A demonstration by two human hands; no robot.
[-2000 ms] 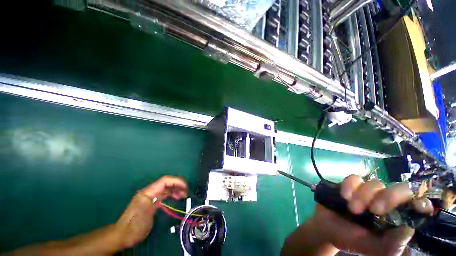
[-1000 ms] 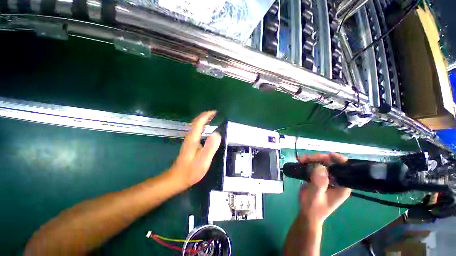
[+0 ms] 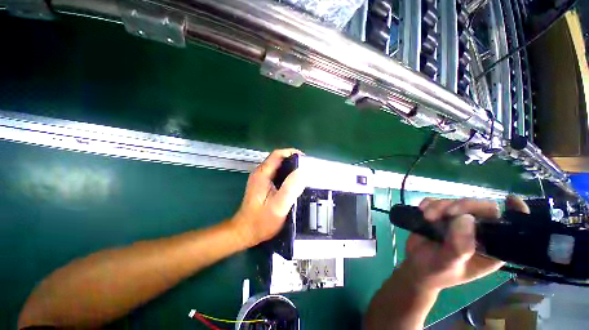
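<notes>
The white and grey screw feeder [image 3: 336, 249] stands on the green bench with its window open and a drum inside. My left hand [image 3: 274, 196] grips its upper left corner, thumb on the top face. My right hand [image 3: 452, 242] holds the black electric screwdriver [image 3: 510, 243], its thin tip pointing left at the feeder's right side; I cannot tell if it touches. The round white camera housing [image 3: 244, 316], black inside, is cut off by the bottom edge. Red and yellow wire leads [image 3: 223, 319] stick out to its left, ending in a small white plug.
A white rail strip [image 3: 129, 145] crosses the bench behind the feeder. A metal pipe rail [image 3: 323, 51] runs along the far side, with roller conveyors [image 3: 429, 45] beyond. A cardboard box [image 3: 558, 84] stands at the far right. A black cable [image 3: 405, 184] loops behind the screwdriver.
My left hand has left the wires beside the housing and moved up to take hold of the feeder. The screwdriver has swung to nearly level, its tip at the feeder's right side.
</notes>
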